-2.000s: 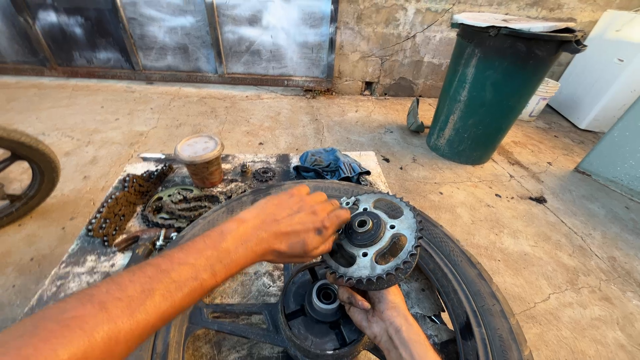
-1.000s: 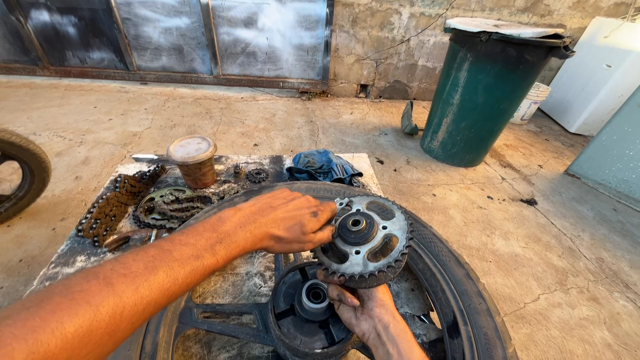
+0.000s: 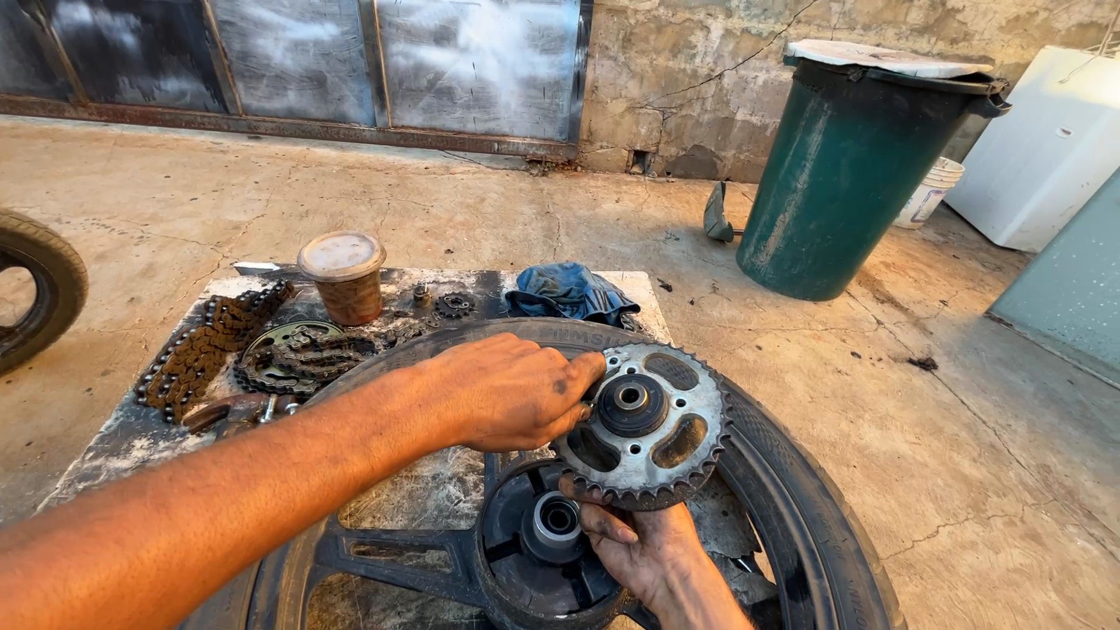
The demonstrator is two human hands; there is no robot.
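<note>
My right hand [image 3: 643, 542] supports a rear sprocket [image 3: 696, 411] with its black carrier from below, tilted above the wheel. The fingers of my left hand [image 3: 525, 389] are bent against the sprocket's left edge, near a bolt hole; whether they pinch a small part there is hidden. Beneath both hands lies a motorcycle wheel [image 3: 411, 560] on its side, with a black tire [image 3: 822, 516]. Its open hub [image 3: 556, 521] shows a central bearing seat just below and left of the sprocket.
A board [image 3: 105, 464] under the wheel bears a rusty drive chain [image 3: 206, 350], an old sprocket with chain [image 3: 302, 354], a lidded plastic cup [image 3: 346, 280] and a blue cloth [image 3: 573, 293]. Another wheel [image 3: 39, 289] stands at left. A green bin [image 3: 853, 175] is at the back right.
</note>
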